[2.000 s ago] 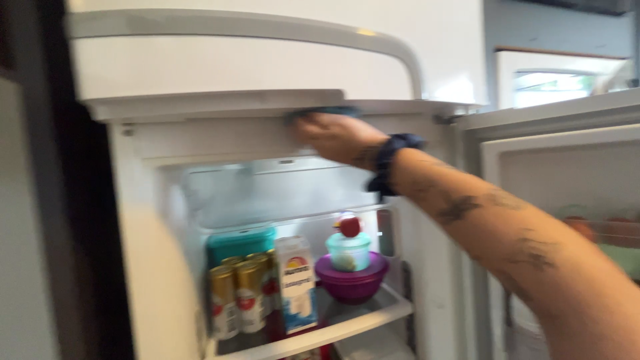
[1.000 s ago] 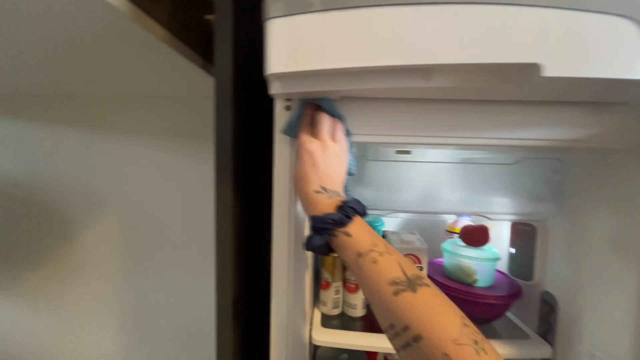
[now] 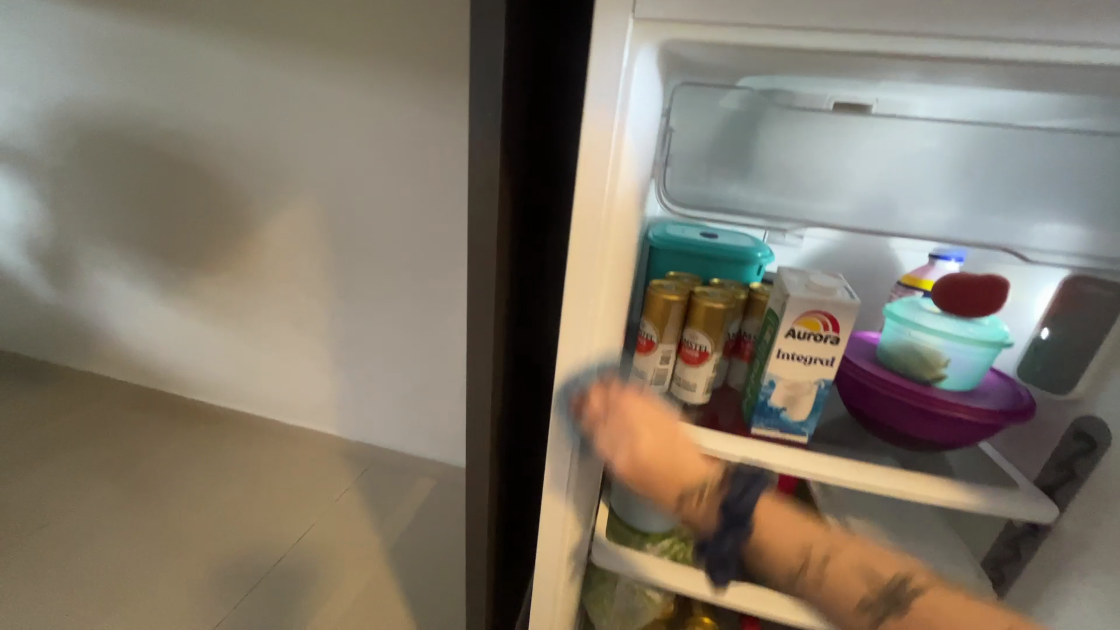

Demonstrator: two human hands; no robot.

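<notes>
My right hand [image 3: 626, 429], blurred by motion, reaches in from the lower right and presses a blue cloth [image 3: 582, 394] on the left front edge of the refrigerator's frame [image 3: 604, 219]. A dark scrunchie [image 3: 735, 525] is around the wrist of this tattooed arm. Just beyond the fingers, gold and white drink cans [image 3: 703, 346] stand on the upper glass shelf [image 3: 875, 477]. Beside them are a milk carton [image 3: 803, 359] and a teal lidded container [image 3: 709, 249]. My left hand is out of view.
A purple lidded bowl [image 3: 936, 407] bears a turquoise tub [image 3: 945, 346] with a red object [image 3: 969, 294] on top. Bagged greens [image 3: 647, 542] lie lower down. Left of the refrigerator are a dark gap [image 3: 534, 262], a pale wall [image 3: 262, 219] and a tiled floor [image 3: 219, 507].
My right hand and the cloth have gone from the top of the opening, first to its upper left corner, then down the left edge to shelf height. The view has turned left and down.
</notes>
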